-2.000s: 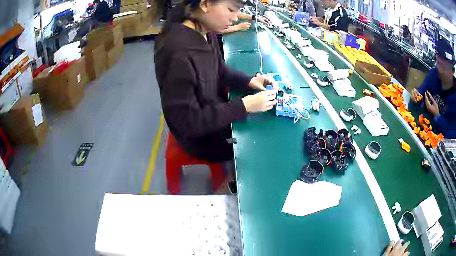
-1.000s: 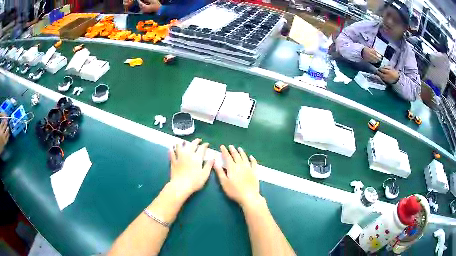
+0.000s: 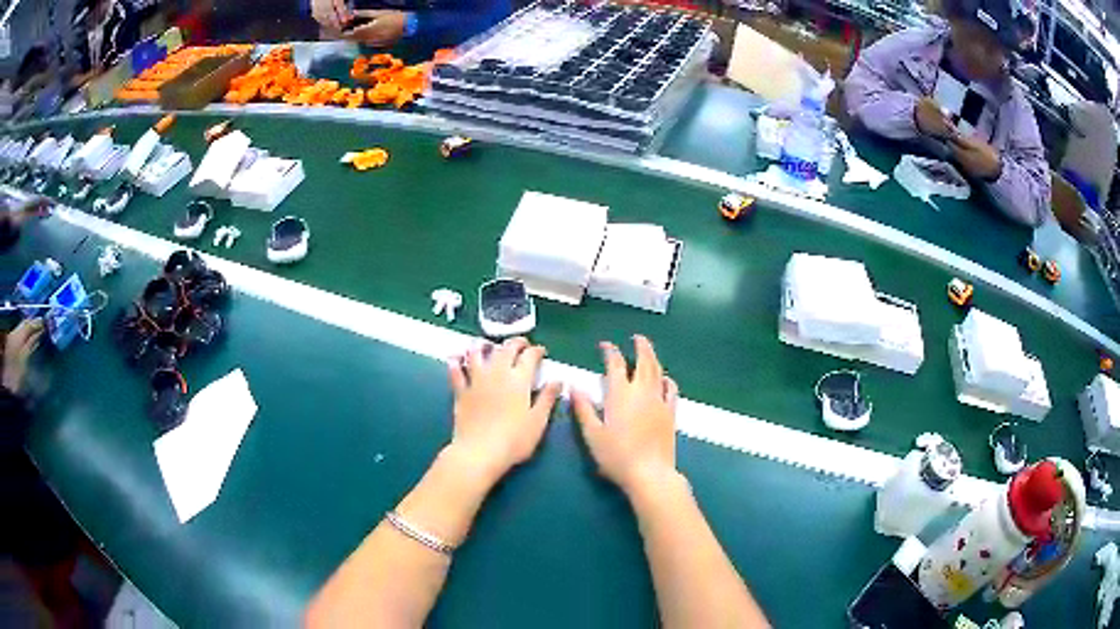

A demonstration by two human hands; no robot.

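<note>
My left hand and my right hand rest flat on the white strip, fingers spread, holding nothing. Just beyond my left hand, a charging case with a white rim and dark interior stands on the green belt. A pair of white earbuds lies to its left. Behind them is an open white retail box, its tray beside it. A second box and a second charging case stand to the right.
Dark case shells and a white paper sheet lie at left. A dispenser bottle, a red-capped drink bottle and a smartphone are at right. Stacked blister trays and people are across the belt.
My view first swung from the aisle and seated neighbour to the belt. Since then my hands have stayed on the strip, shifting slightly, the right with fingers more spread. Box and case now appear further right.
</note>
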